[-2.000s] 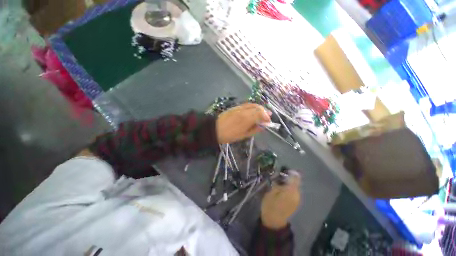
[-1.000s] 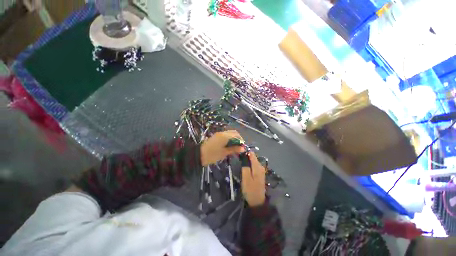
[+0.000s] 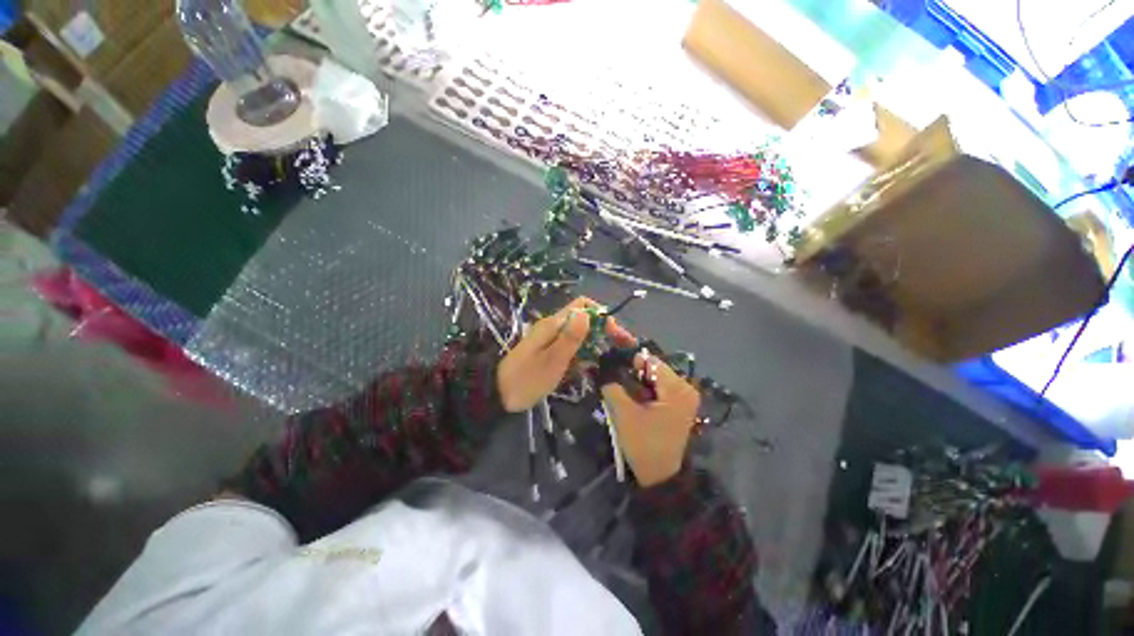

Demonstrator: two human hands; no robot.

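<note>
My left hand [image 3: 545, 358] and my right hand [image 3: 657, 420] are close together over the grey mat. The fingers of my left hand pinch a small green circuit board [image 3: 594, 326] with leads. My right hand holds a small dark component [image 3: 644, 365] beside it; its exact type is unclear. A pile of wire harnesses [image 3: 504, 267] with green ends and white-grey leads lies just beyond my left hand. More leads with white ends [image 3: 543, 454] hang or lie below my hands, partly hidden by them.
A white perforated tray [image 3: 497, 112] runs along the far side, with a red wire bundle [image 3: 721, 172] on it. A cardboard box [image 3: 976, 255] stands at right. A second harness pile [image 3: 920, 534] with a white tag lies lower right. A bottle [image 3: 224, 44] stands on a pale roll [image 3: 299, 118].
My hands, apart two seconds ago, have come together. Since one second ago they have separated slightly, and the small green board and dark component show between them. The camera view has shifted.
</note>
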